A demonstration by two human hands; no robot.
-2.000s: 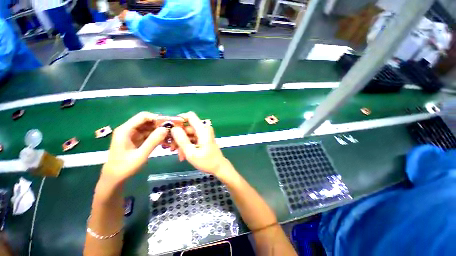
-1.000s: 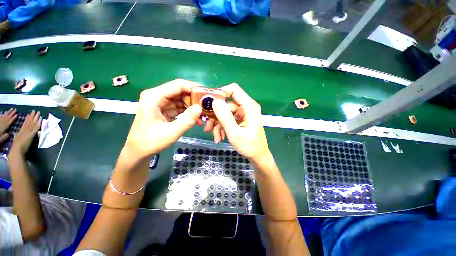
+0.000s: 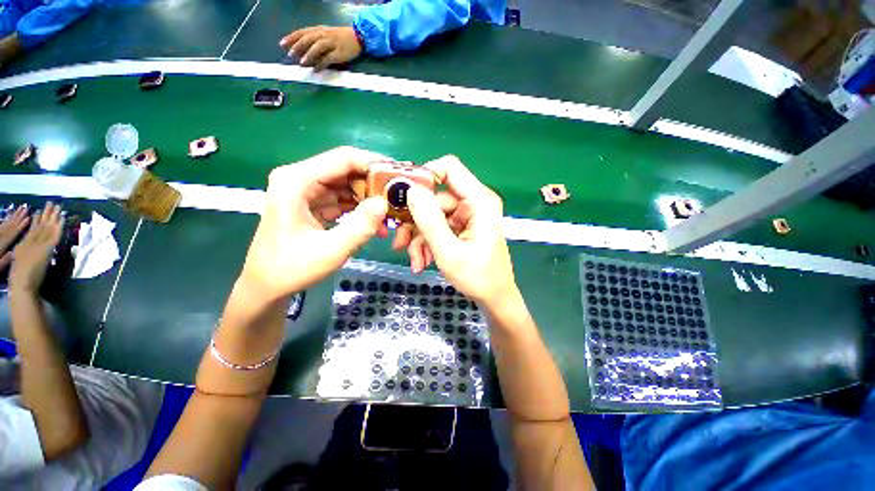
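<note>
A copper-coloured device housing [image 3: 391, 175] with a dark round centre is held up between both hands above the belt's near rail. My left hand [image 3: 312, 221] grips its left side, thumb near the round centre. My right hand [image 3: 461, 225] grips its right side, thumb beside the centre. Below lies a shiny clear sheet of round black pieces [image 3: 408, 326], partly under glare and partly behind my right forearm. A second, fuller sheet [image 3: 648, 321] lies to the right. A dark housing [image 3: 295, 305] is partly hidden behind my left forearm.
Copper housings [image 3: 555, 194] and dark housings [image 3: 269, 98] lie on the green belt [image 3: 432, 125]. An open-lidded amber bottle [image 3: 152, 197] and white tissue [image 3: 96, 247] are at left. Another person's hands [image 3: 36, 245] are far left; a blue-sleeved hand [image 3: 324, 45] is across. A slanted post [image 3: 768, 182] stands right.
The view has tilted down since the oldest frame. Belt housings have shifted left, and another dark one shows at upper left. A hand has appeared across the belt. Both my hands still hold the housing.
</note>
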